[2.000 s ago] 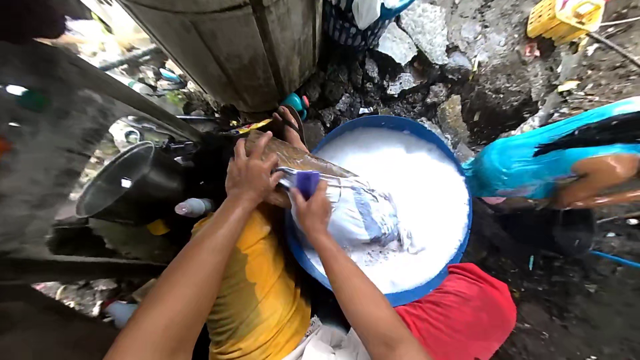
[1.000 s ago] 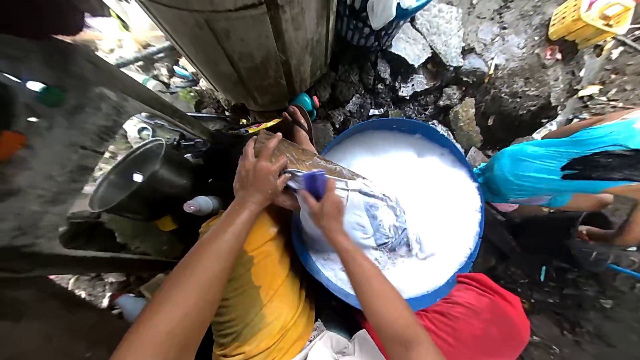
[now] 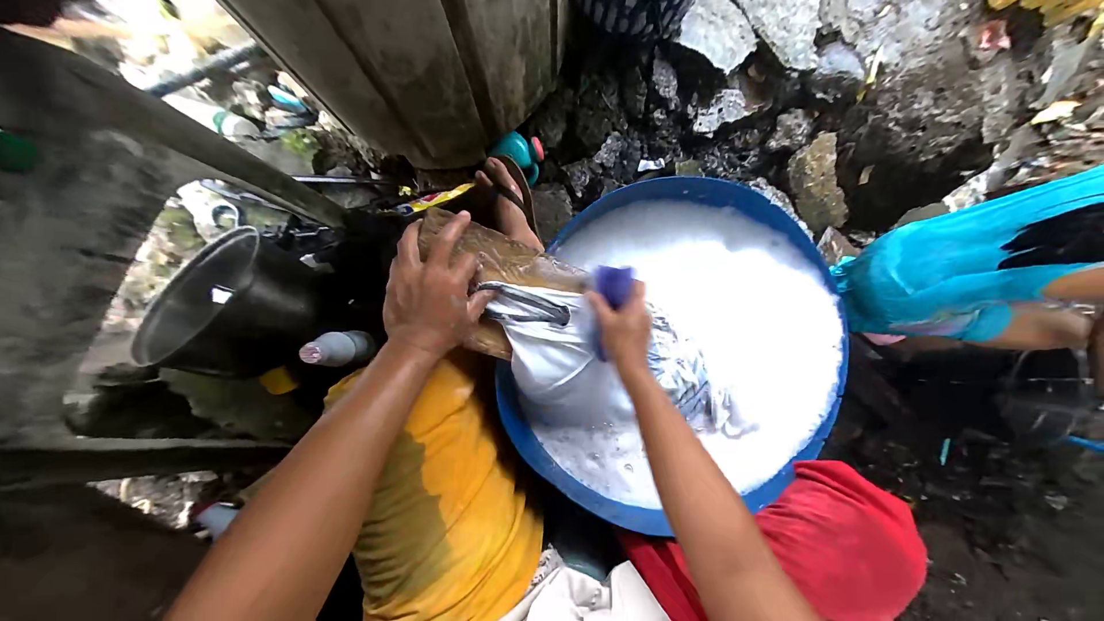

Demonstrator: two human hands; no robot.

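Observation:
A wet wooden board [image 3: 509, 254] slopes into a blue plastic tub [image 3: 673, 516] of white suds [image 3: 759, 345]. Over the board lies a white garment [image 3: 552, 362] with a dark-striped edge, and its patterned lower part rests in the foam. My left hand [image 3: 431, 293] presses the garment's edge against the upper end of the board, thumb over the cloth. In my right hand [image 3: 625, 328] is a purple scrub brush [image 3: 613, 286], blurred, on or just above the cloth. The brush's underside is hidden.
At left are a dark basin [image 3: 207, 302] and a whitish bottle [image 3: 336, 348]. A large ribbed container [image 3: 431, 69] stands beyond the board, near my sandaled foot [image 3: 511, 198]. A person in turquoise clothing [image 3: 957, 259] is close to the tub's right side. Broken rocks [image 3: 815, 181] cover the ground behind it.
My right hand has moved the brush away from my left hand, down along the garment. My left hand keeps its place on the board's upper end.

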